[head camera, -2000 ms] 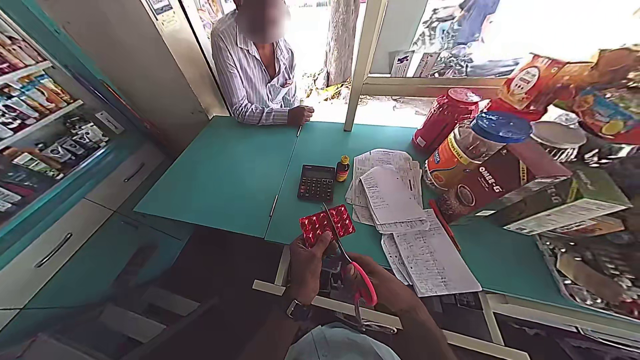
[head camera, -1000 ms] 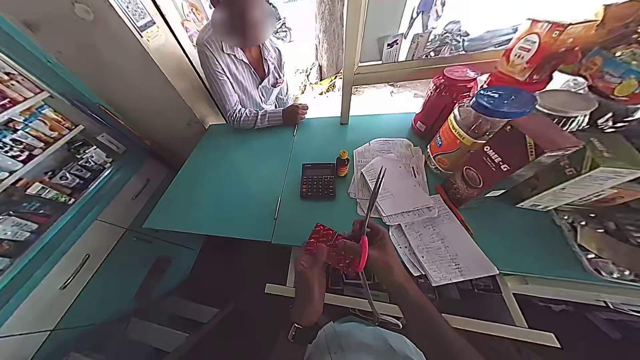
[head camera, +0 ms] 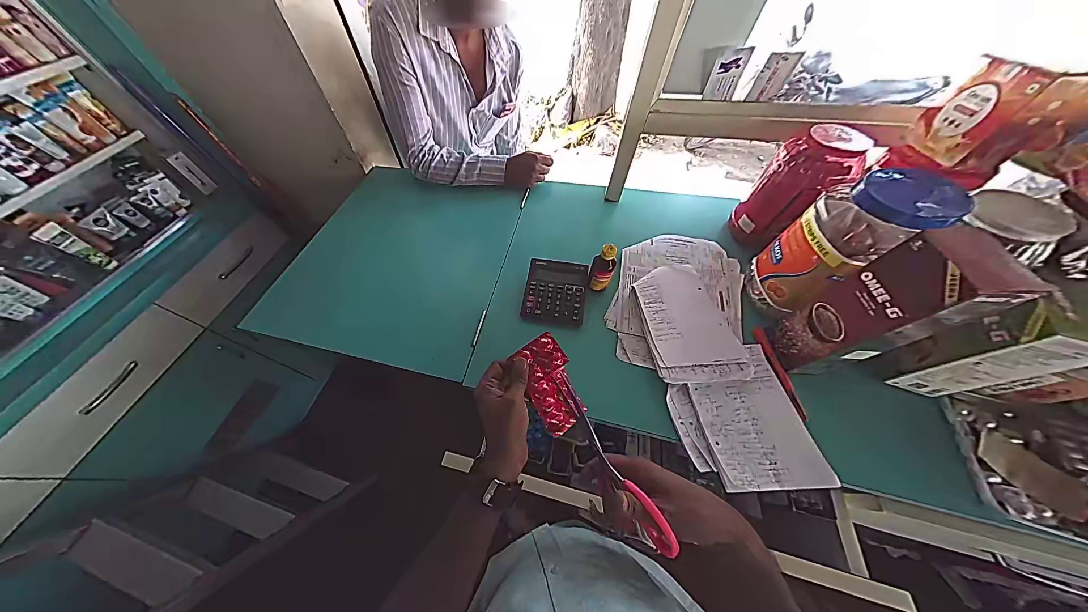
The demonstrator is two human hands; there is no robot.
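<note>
My left hand [head camera: 503, 416], with a watch on its wrist, pinches a red foil blister pack [head camera: 548, 374] by its left side. In my right hand [head camera: 671, 501] is a pair of scissors [head camera: 650, 514] with pink-red handles; their blades meet the pack's lower right part. Both hands are at the near edge of the teal counter. Beyond the pack lie a black calculator [head camera: 553, 293] and, at its right, a small dark bottle with a yellow cap [head camera: 603, 268]. Written papers [head camera: 752, 416] lie in loose piles to the right.
A person in a striped shirt [head camera: 463, 110] rests a forearm on the counter's [head camera: 382, 263] far edge. At right stand a blue-lidded jar [head camera: 829, 238], a red jar [head camera: 799, 183], cartons [head camera: 892, 306] and a tray of packets [head camera: 1011, 459]. A red pen [head camera: 780, 374] lies beside the papers.
The scissors, pointing up beside the pack a second ago, have moved down and now have their blades at it. The blister pack is turned more upright than in the earliest frame.
</note>
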